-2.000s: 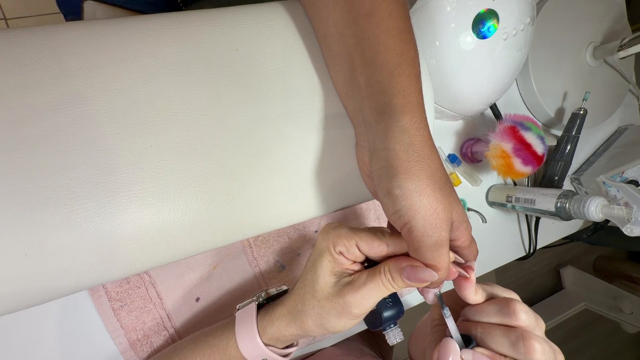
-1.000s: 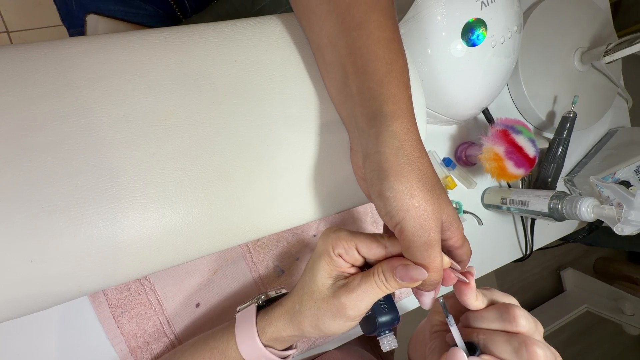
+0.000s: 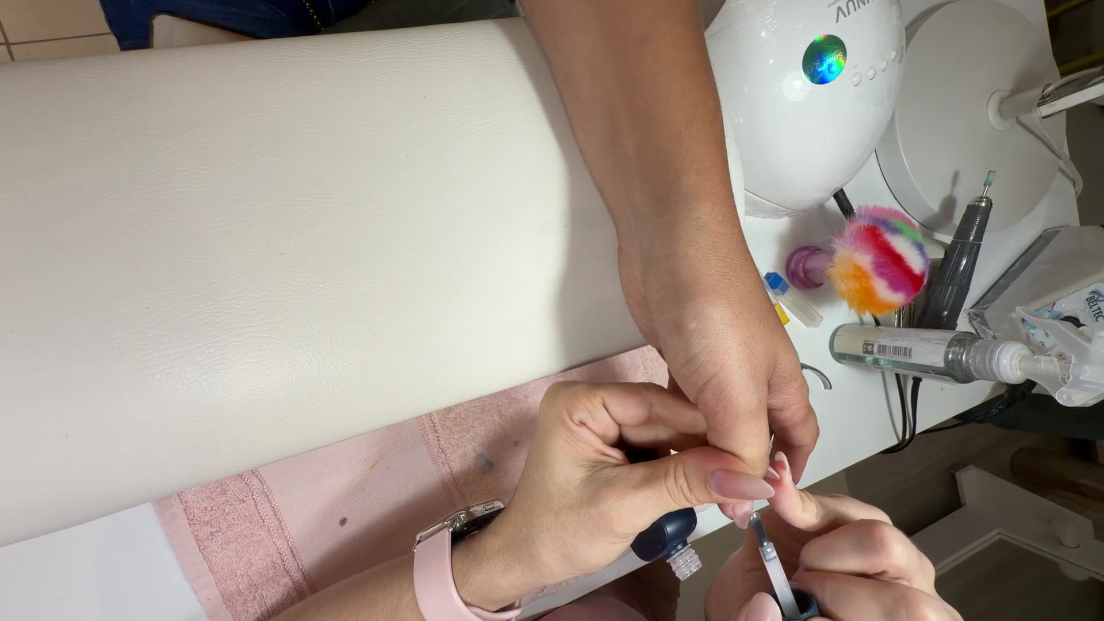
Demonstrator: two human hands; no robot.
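Note:
My left hand [image 3: 595, 474], with a pink-banded watch [image 3: 444, 552] at its wrist, grips a finger of another person's hand [image 3: 733, 345] between thumb and fingers. A dark open polish bottle [image 3: 664, 535] with a clear threaded neck tilts beneath my left palm, apparently held by fingers that are hidden. My right hand [image 3: 854, 552] holds a nail polish brush [image 3: 772, 561] by its dark cap, the bristle tip close to the person's fingertips. One of my right fingers touches that person's fingertip area.
The person's forearm crosses a white padded armrest [image 3: 302, 259]. A pink towel [image 3: 345, 509] lies below it. At right are a white nail lamp [image 3: 802, 103], a fluffy multicolored brush [image 3: 880, 259], a nail drill handpiece [image 3: 957, 259], a spray bottle [image 3: 931, 354] and a round white lamp base [image 3: 957, 112].
The polish bottle's neck hangs a little lower than one second ago. Both hands stay close to the person's fingertips, with the brush still in my right hand.

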